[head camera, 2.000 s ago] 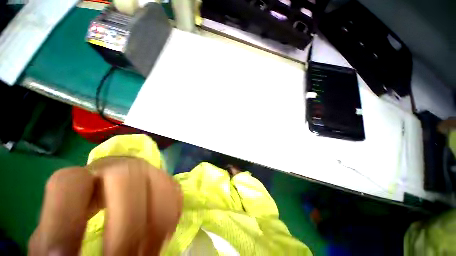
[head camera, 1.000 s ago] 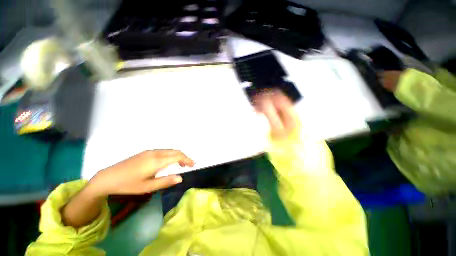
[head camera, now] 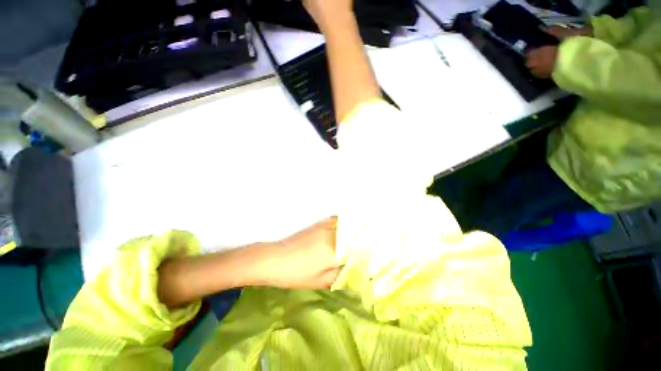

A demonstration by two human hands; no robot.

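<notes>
The black tablet point(head camera: 313, 90) lies on the white bench sheet point(head camera: 196, 159), with dark test lines on its screen and a white tape tab on its left edge. My right forearm and sleeve cross over it and hide much of it. My right hand point(head camera: 330, 9) is at the top edge, beyond the tablet by a dark tray or cover; its fingers are cut off. My left hand point(head camera: 308, 257) is at the bench's front edge against my right sleeve point(head camera: 362, 246), which hides its fingers.
A black tray with pockets point(head camera: 159, 51) stands at the back left, another black tray or cover point(head camera: 380, 22) at the back middle. A dark grey box point(head camera: 43, 199) is at the left. At the right, a person in a yellow smock point(head camera: 609, 109) handles a dark device point(head camera: 511, 29).
My right hand has moved from the tablet's near end to the back of the bench. My left hand has moved right, to my right sleeve. The view has shifted right.
</notes>
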